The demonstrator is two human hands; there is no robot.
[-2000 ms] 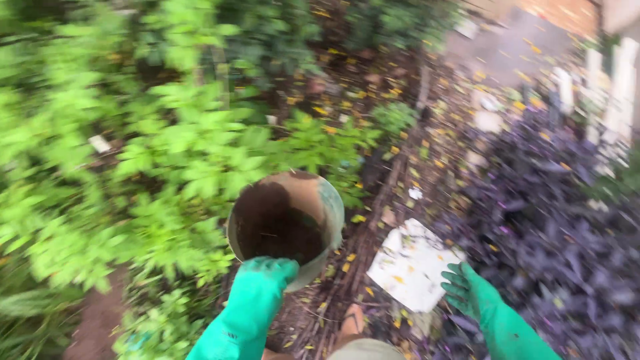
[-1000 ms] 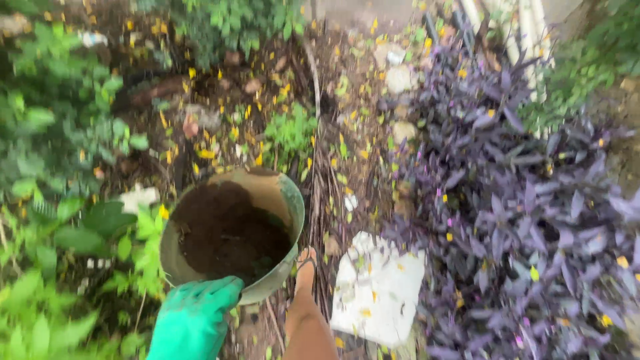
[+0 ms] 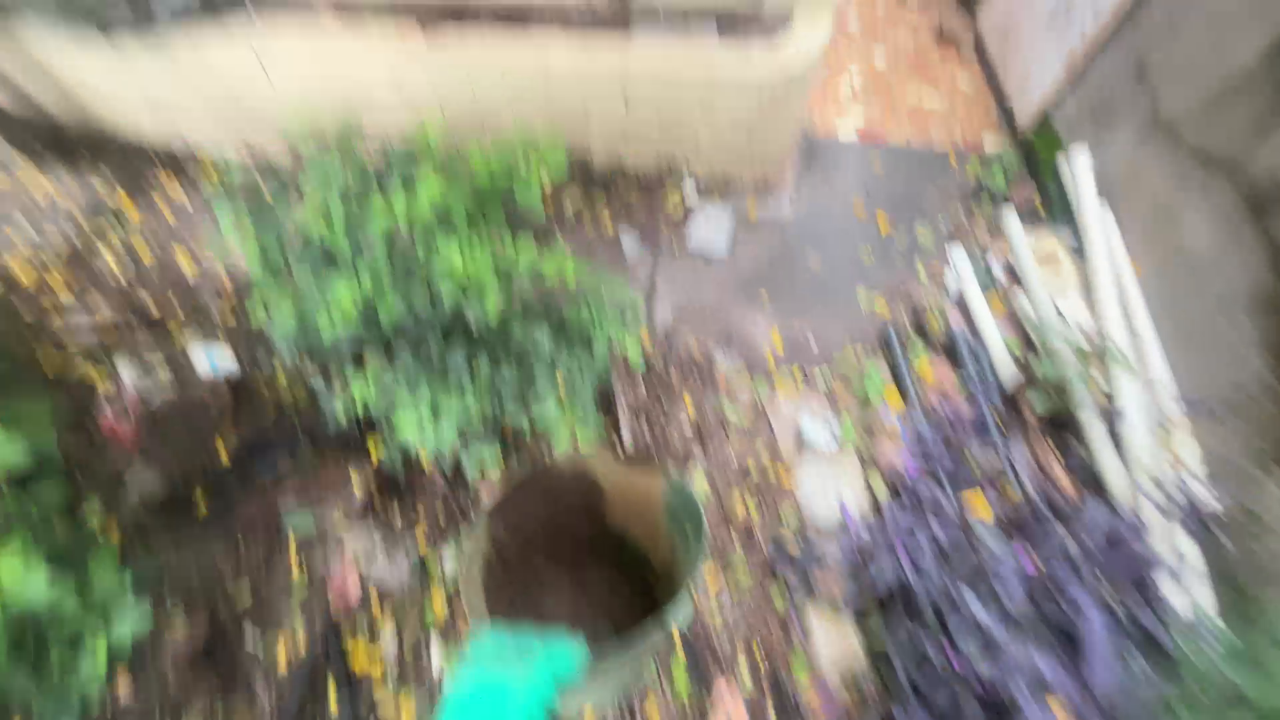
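Note:
My left hand (image 3: 515, 672), in a green rubber glove, grips the near rim of a round bucket (image 3: 685, 535) at the bottom centre of the head view. Dark soil (image 3: 570, 550) lies inside the bucket, and part of its pale inner wall shows at the far right side. The picture is strongly blurred, and the lower edge of the frame cuts off the bucket's base and my wrist. My right hand is out of view.
Purple-leaved plants (image 3: 980, 590) and white pipes (image 3: 1120, 370) line the right side beside a grey wall (image 3: 1190, 200). A green bush (image 3: 430, 290) stands ahead. Paving (image 3: 830, 250) leads to a brick surface (image 3: 915, 75); a pale low wall (image 3: 450, 80) crosses the top.
My right hand, seen at the lower right two seconds ago, is out of view. The view has moved forward along the path; the white slab is no longer seen. My left hand still holds the bucket.

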